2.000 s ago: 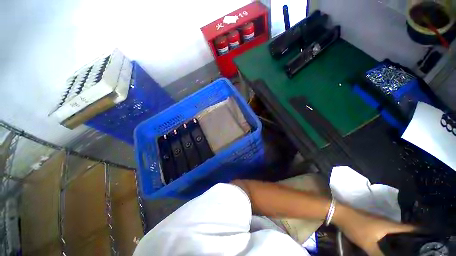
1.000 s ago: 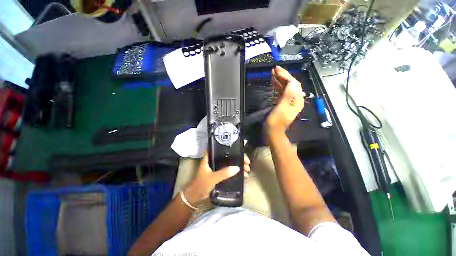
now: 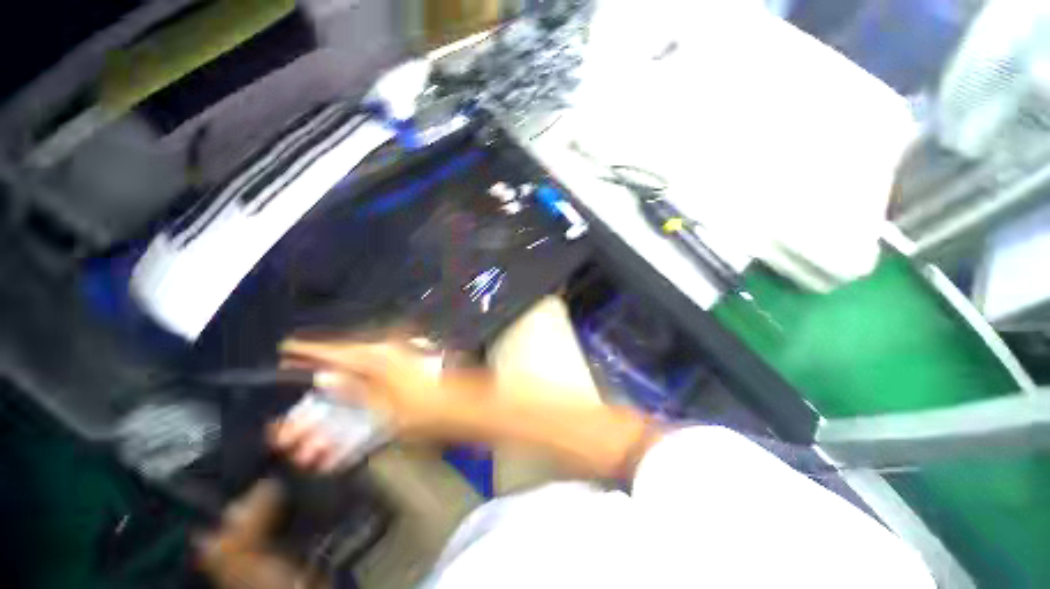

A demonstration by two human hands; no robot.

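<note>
The view is strongly blurred. A dark lock panel (image 3: pixel 236 460) lies across the lower left, with a blurred round silver hub (image 3: pixel 170 440) on it. My left hand (image 3: pixel 259 541) is at the panel's near end, gripping it; its fingers are smeared and partly lost in the dark. My right hand (image 3: pixel 357 397) is over the panel, with a crumpled white cloth (image 3: pixel 336 431) bunched in its fingers. Whether the cloth touches the panel cannot be told.
A white sheet with black marks (image 3: pixel 236 236) is at the upper left. Silver parts (image 3: pixel 518 63) are heaped at the top. A blue tube (image 3: pixel 556 207) and thin bright slivers (image 3: pixel 486 284) lie on the black mat. An electric screwdriver (image 3: pixel 691 239) lies beside a large white tray (image 3: pixel 748 104).
The view has swung to the right. The panel has gone from upright in front of me to the lower left. My right hand, open and empty before, now has the white cloth over the panel.
</note>
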